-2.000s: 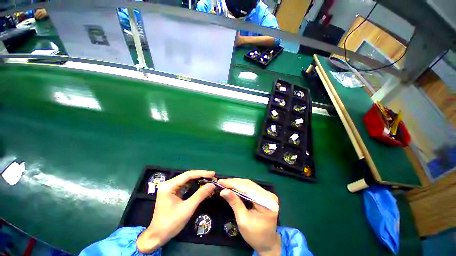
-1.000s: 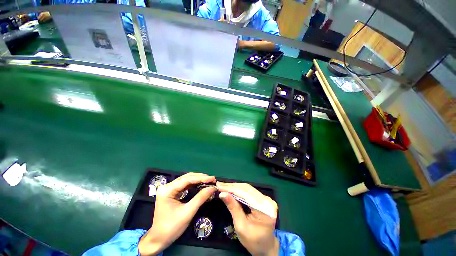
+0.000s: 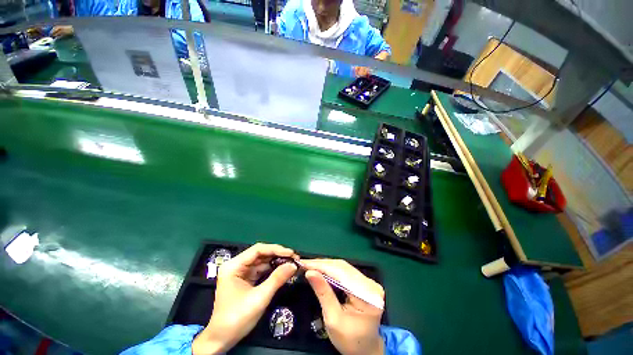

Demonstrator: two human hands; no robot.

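Observation:
My left hand [image 3: 244, 291] holds a small dark round module [image 3: 281, 263] between thumb and fingertips above the near black tray [image 3: 198, 301]. My right hand [image 3: 347, 298] grips a slim pale tool [image 3: 341, 284], its tip at the module. Both hands hide much of the module and the tray's middle. Silver round modules lie in the near tray, one at its upper left [image 3: 218, 262] and one at the lower middle [image 3: 282, 322]. Another is partly hidden by my right hand.
A stack of black trays [image 3: 393, 182] with modules stands at the right. Beyond the metal rail [image 3: 277, 133], a person in blue sits by a small tray [image 3: 364, 90]. A green side shelf holds a red basket [image 3: 531, 186]. A blue bag [image 3: 531, 305] hangs below. White scrap [image 3: 22, 246] lies left.
The view has tilted slightly, so the bench things sit lower. My hands keep their hold, with small shifts of the fingers and tool. The person opposite has raised their head and moved a hand.

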